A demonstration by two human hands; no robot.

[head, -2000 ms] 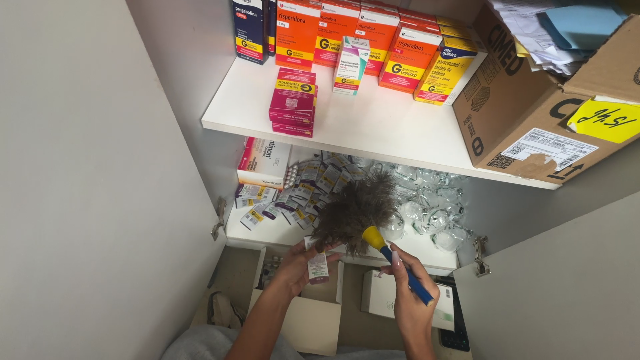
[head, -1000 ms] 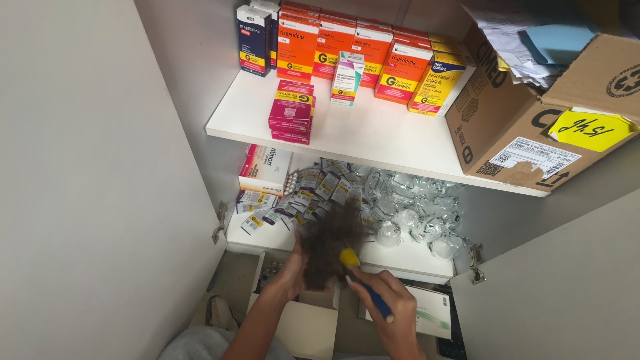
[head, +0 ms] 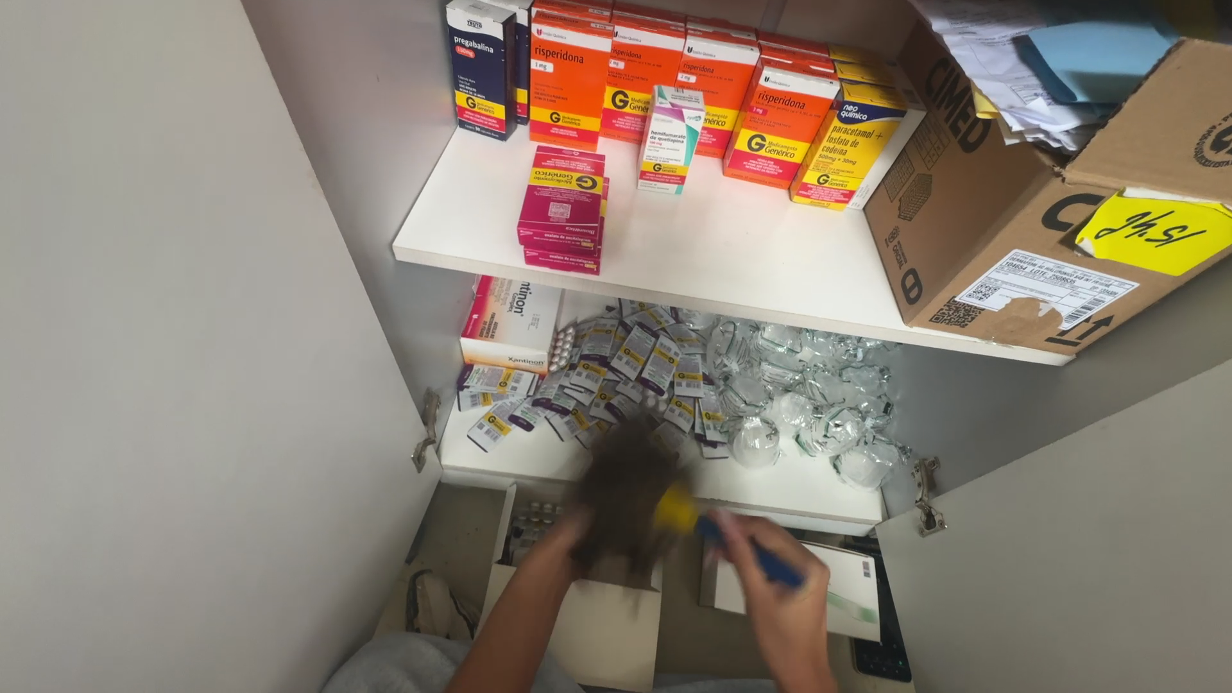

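In my right hand (head: 775,577) is the blue handle of a feather duster (head: 630,500) with a yellow collar. Its dark feathers are blurred and lie over my left hand (head: 563,539), whose fingers are mostly hidden; what it holds does not show. Both hands are in front of the lower shelf's edge, above an open white carton (head: 597,616) with blister packs inside. Behind the duster, cut blister pieces (head: 630,351) lie heaped on the lower shelf, beside clear plastic-wrapped items (head: 808,404) and a Xantinon box (head: 510,322).
Medicine boxes (head: 568,77) line the upper shelf (head: 693,250), with stacked magenta boxes (head: 563,207) near its front. A cardboard box (head: 991,212) of papers stands at right. Open cabinet doors (head: 241,385) flank me. A white box (head: 847,587) lies below right.
The duster has moved left and down, over my left hand. Two seconds ago that hand showed a small white box in its fingers, which is now out of sight.
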